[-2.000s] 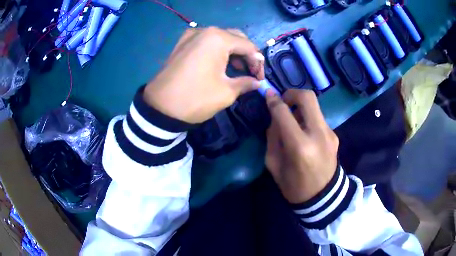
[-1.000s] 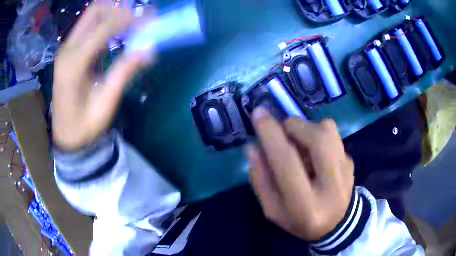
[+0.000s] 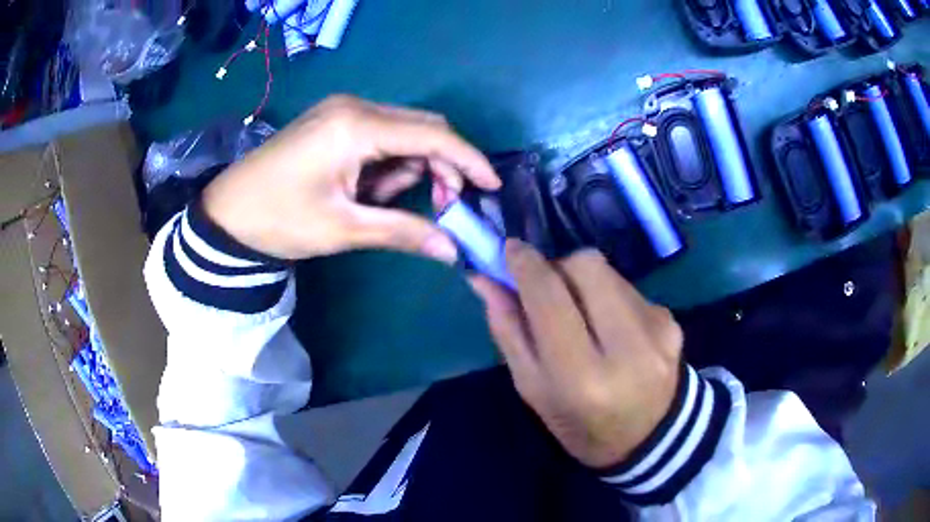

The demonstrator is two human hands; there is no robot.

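A blue cell (image 3: 476, 241) is held between my two hands, tilted, above the green bench. My left hand (image 3: 352, 194) has thumb and fingers at its upper end. My right hand (image 3: 586, 352) grips its lower end. Just beyond the cell lies a black housing (image 3: 525, 204), partly hidden by my hands. To its right, a second housing (image 3: 591, 209) holds a blue cell (image 3: 644, 202), and a third housing (image 3: 685, 153) holds another blue cell (image 3: 724, 145). Red leads with white plugs rest at their tops.
More housings with cells stand in rows at right (image 3: 801, 184) and top right (image 3: 714, 25). Loose cells (image 3: 334, 20) with leads lie at top left. A cardboard carton (image 3: 107, 255) with cells is at left, beside a clear bag (image 3: 189, 153). A yellowish bag (image 3: 918, 296) is at the right edge.
A second ago my left hand carried the cell at upper left; it has come back to my right hand, which now grips the cell too. The camera view has shifted left.
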